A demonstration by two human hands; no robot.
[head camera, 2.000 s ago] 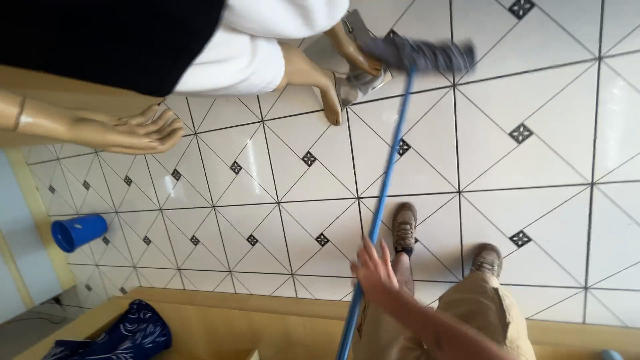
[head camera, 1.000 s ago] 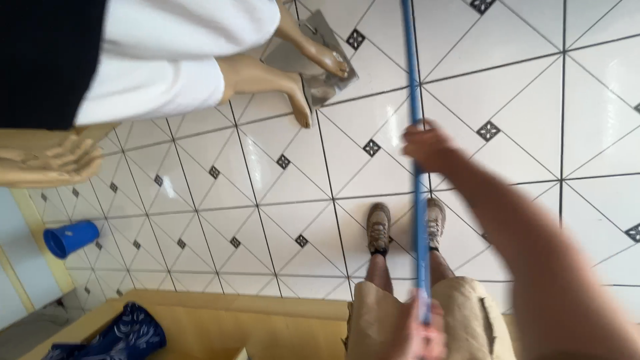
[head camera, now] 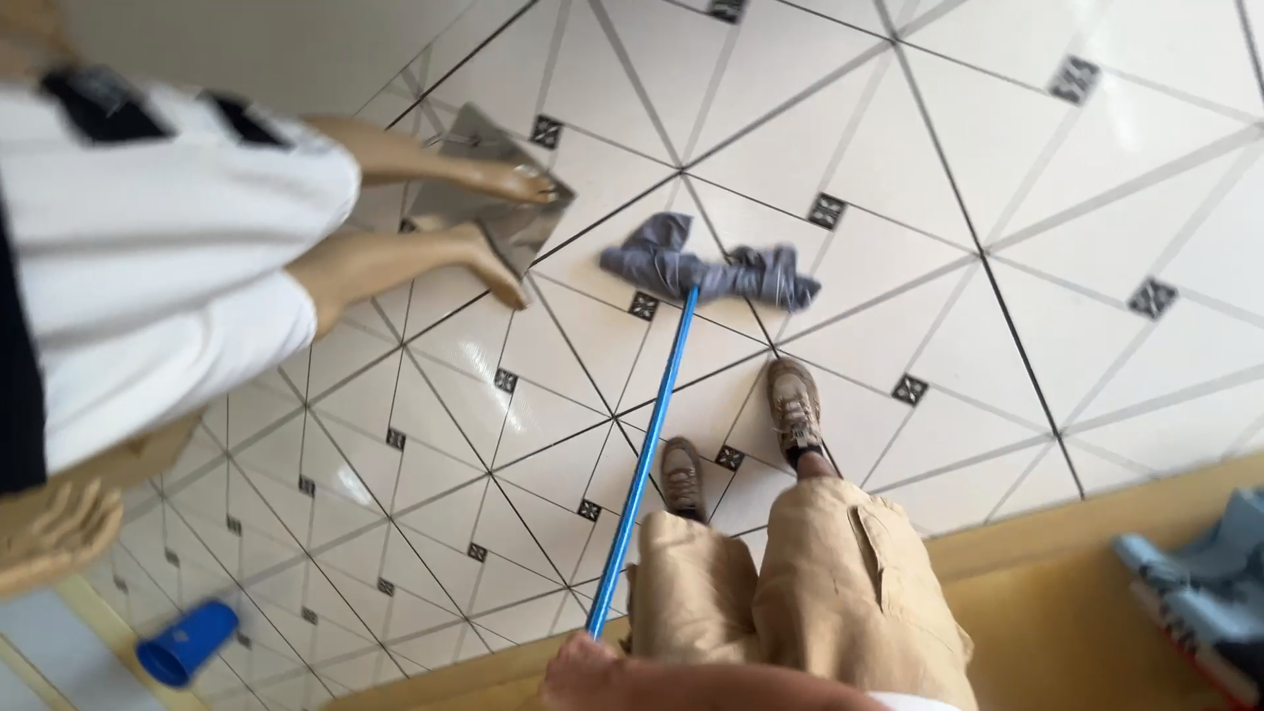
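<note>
My right hand (head camera: 585, 673), at the bottom edge, is closed around the blue pole (head camera: 647, 449) of a floor mop or wiper. The forearm crosses in front of my lap from the right. At the pole's far end, a crumpled grey-blue cloth (head camera: 711, 269) lies on the white tiled floor (head camera: 889, 306), ahead of my shoes and right of a mannequin's feet. My left hand is out of view.
Mannequin legs (head camera: 395, 265) in white shorts stand at the left on a metal base plate (head camera: 538, 222). A blue bin (head camera: 188, 642) is at lower left. A yellowish ledge (head camera: 1047, 583) with folded clothing (head camera: 1200, 583) runs along the lower right.
The cloth end, out of view one second ago, now lies ahead of my shoes. My right hand has come back towards my body. The feet have moved apart.
</note>
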